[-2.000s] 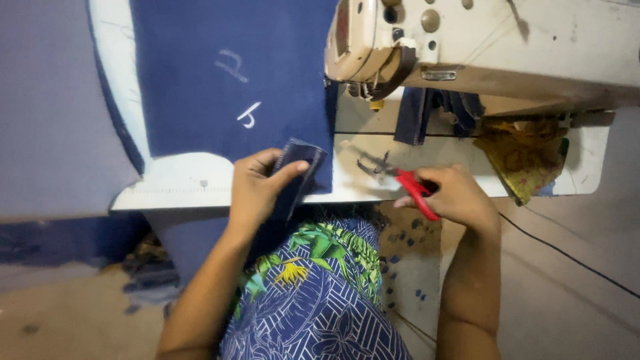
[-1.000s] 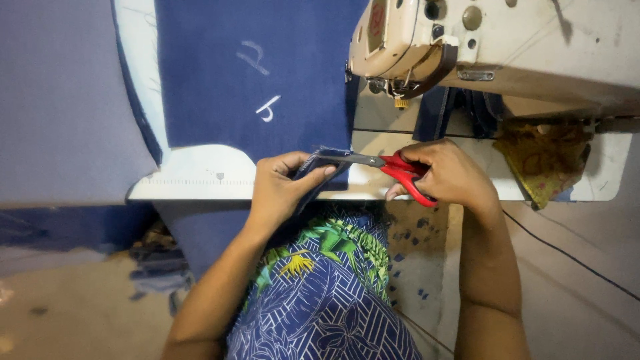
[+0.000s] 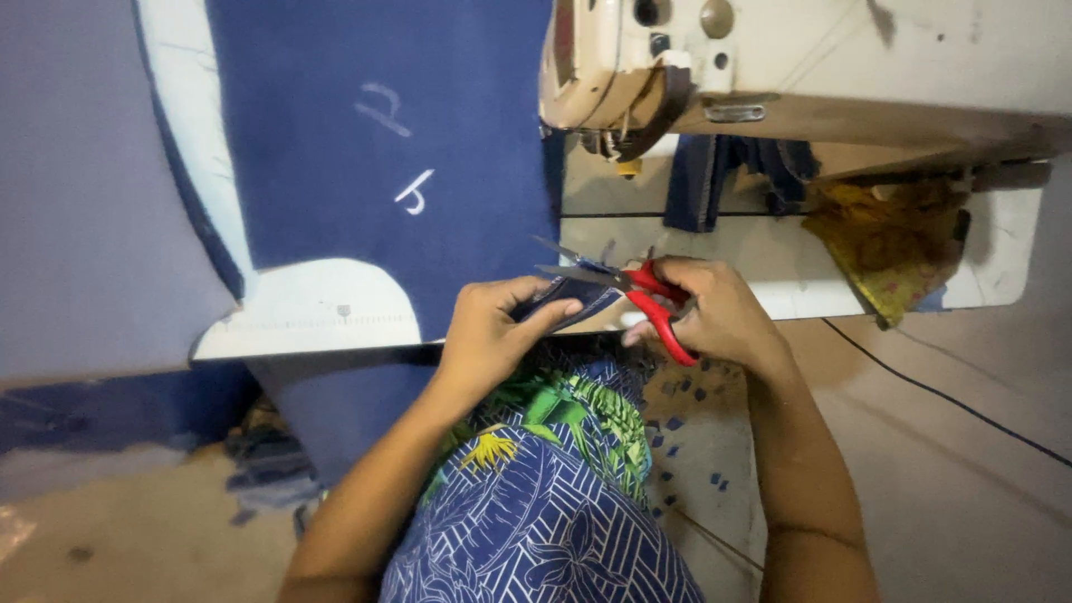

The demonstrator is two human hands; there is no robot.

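Note:
My left hand (image 3: 502, 327) pinches a small dark blue denim piece (image 3: 586, 297) with stitched edges, just above the table's front edge. Red-handled scissors (image 3: 662, 322) are in my right hand (image 3: 720, 310), fingers in the loops. Their blades are apart and point left, at the upper edge of the denim piece; whether cloth lies between them is hard to tell. Behind my hands, a large blue fabric panel (image 3: 335, 167) with white chalk marks lies on the table.
A sewing machine (image 3: 804, 67) stands at the upper right above the white tabletop (image 3: 754, 276). Dark denim strips (image 3: 695, 184) lie beneath its arm, beside a yellow patterned cloth (image 3: 900, 243). A black cable (image 3: 938, 385) runs at the right. Small fabric scraps (image 3: 670, 423) lie below the table.
Two seconds ago the scissors were apart from the denim piece; one second ago their blades were closed across its upper edge. Now the blades are spread at that edge.

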